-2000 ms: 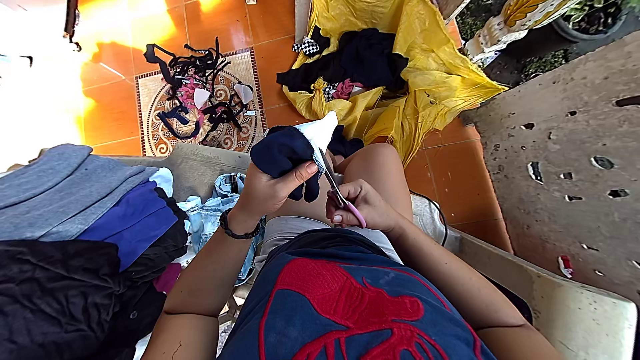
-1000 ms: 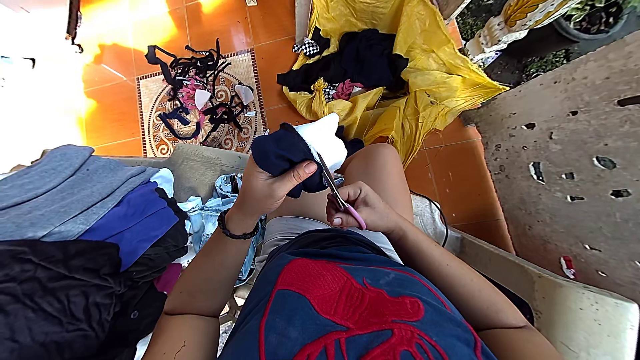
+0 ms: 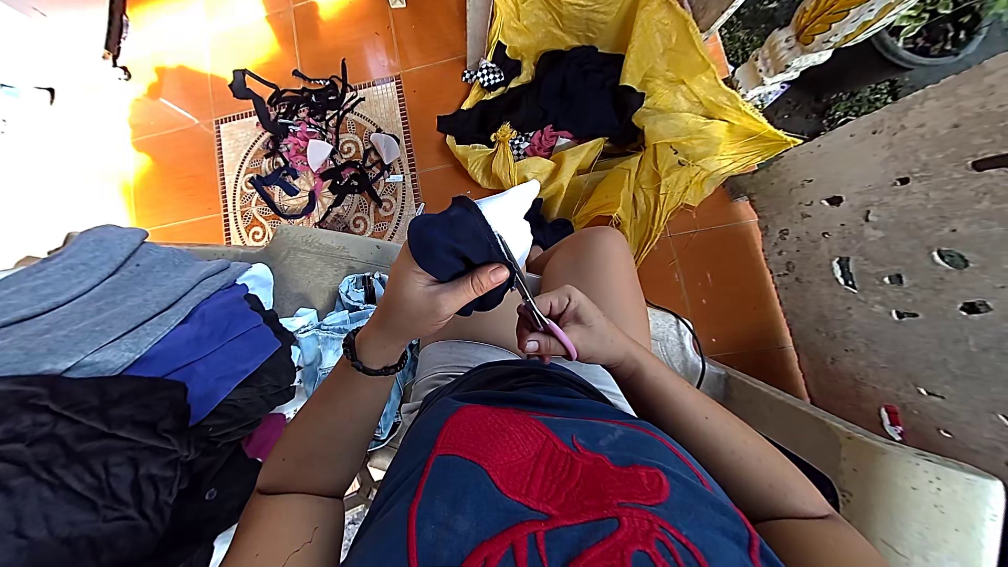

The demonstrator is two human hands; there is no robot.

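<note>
My left hand point(image 3: 433, 295) holds a piece of dark navy fabric point(image 3: 457, 240), its thumb pressed on the front. White cloth point(image 3: 512, 211) stands out from the fabric's upper right edge. In my right hand point(image 3: 571, 331) is a pair of scissors with pink handles point(image 3: 561, 340). The scissor blades point up and to the left, lying along the border between navy and white, just past my left thumb. How far the blades are apart I cannot tell. Both hands are above my lap.
Folded grey, blue and black clothes point(image 3: 102, 307) are stacked at the left, beside light blue denim point(image 3: 323, 331). Dark scraps and straps point(image 3: 315, 150) lie on a patterned floor tile. A yellow woven sack point(image 3: 677, 118) with black cloth lies ahead. A pitted slab point(image 3: 890, 260) stands at the right.
The white cloth, spread wider and rounder a second ago, now shows as a narrower pointed shape. Both hands have kept their hold on the fabric and the scissors.
</note>
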